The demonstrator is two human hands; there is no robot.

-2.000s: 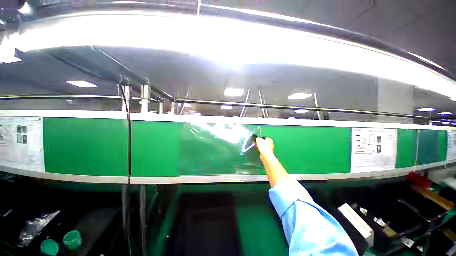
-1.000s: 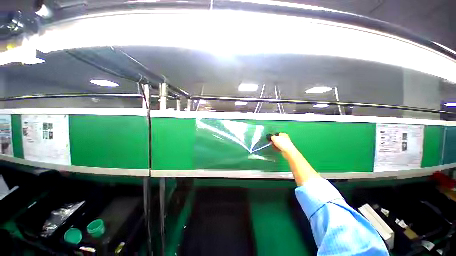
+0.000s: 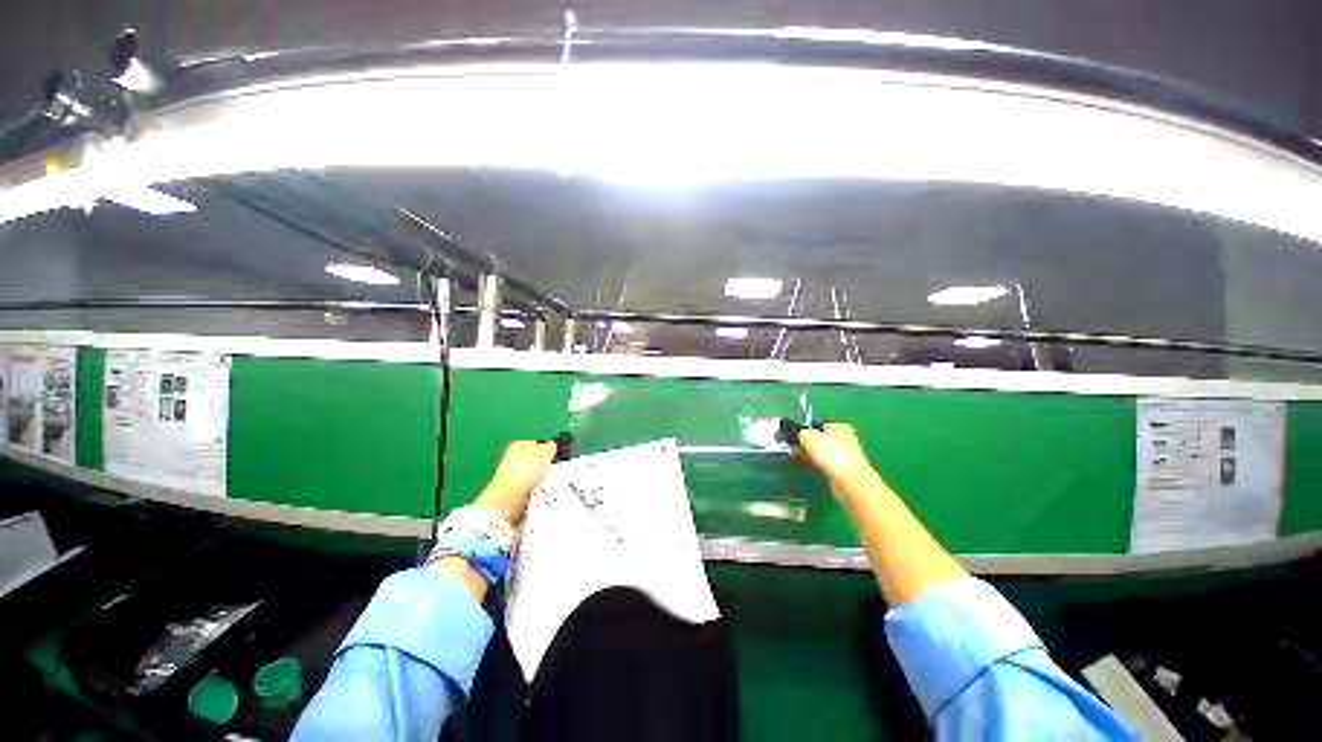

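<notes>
A white work instruction sheet [image 3: 616,529] with faint print hangs in front of the green board [image 3: 334,435], its lower edge curled. My left hand [image 3: 518,476] pinches its upper left corner; something black shows at the fingertips. A clear plastic film [image 3: 747,507] lies over the board, with glare on it. My right hand [image 3: 829,447] pinches the film near its upper right part, also with black at the fingertips; whether this is a clip or a finger cover I cannot tell.
Printed sheets hang on the board at left [image 3: 167,420] and right [image 3: 1208,476]. A bright lamp [image 3: 653,131] spans above. Below are dark bins, two teal round containers [image 3: 277,681], bagged parts [image 3: 189,645] and a white box [image 3: 1131,703].
My left hand has come into view with the white sheet. My right hand stays at the film, whose fold and glare have changed. The view has shifted slightly.
</notes>
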